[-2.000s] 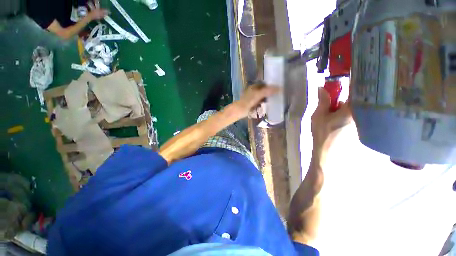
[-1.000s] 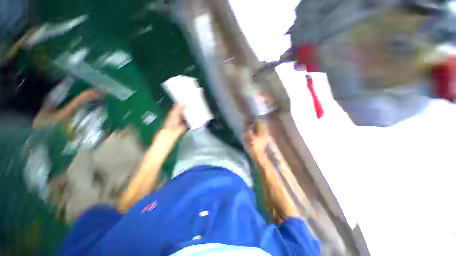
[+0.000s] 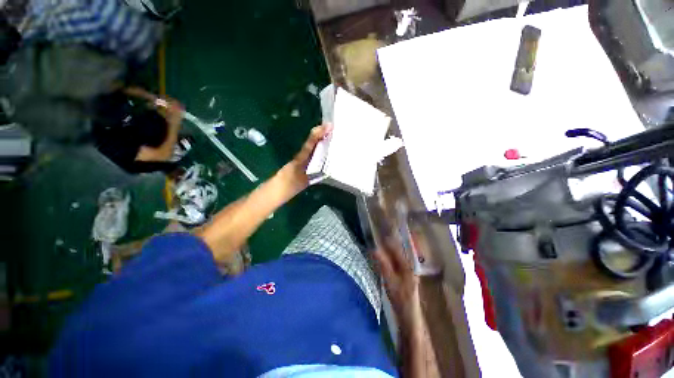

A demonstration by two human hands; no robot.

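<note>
My left hand (image 3: 314,144) grips the left edge of a small white-topped cut block (image 3: 355,140), held at the table's edge. My right hand (image 3: 397,262) is blurred, low beside the table's edge; whether it holds anything cannot be told. The cutting machine (image 3: 550,258) stands at the right, its red handle (image 3: 485,289) free of both hands. Its base lies partly hidden near my right hand. White marker paper (image 3: 458,96) covers the lay beyond the machine.
A dark bar (image 3: 526,59) lies on the white paper. Offcuts (image 3: 406,22) lie at the table's far end. On the left, a person's arm (image 3: 159,140) is near white strips (image 3: 222,144) over the green floor. A black cable loops at the machine's right.
The view has swung toward the table's far end. My right hand has left the red handle. The small block in my left hand has moved from over the floor to the table edge.
</note>
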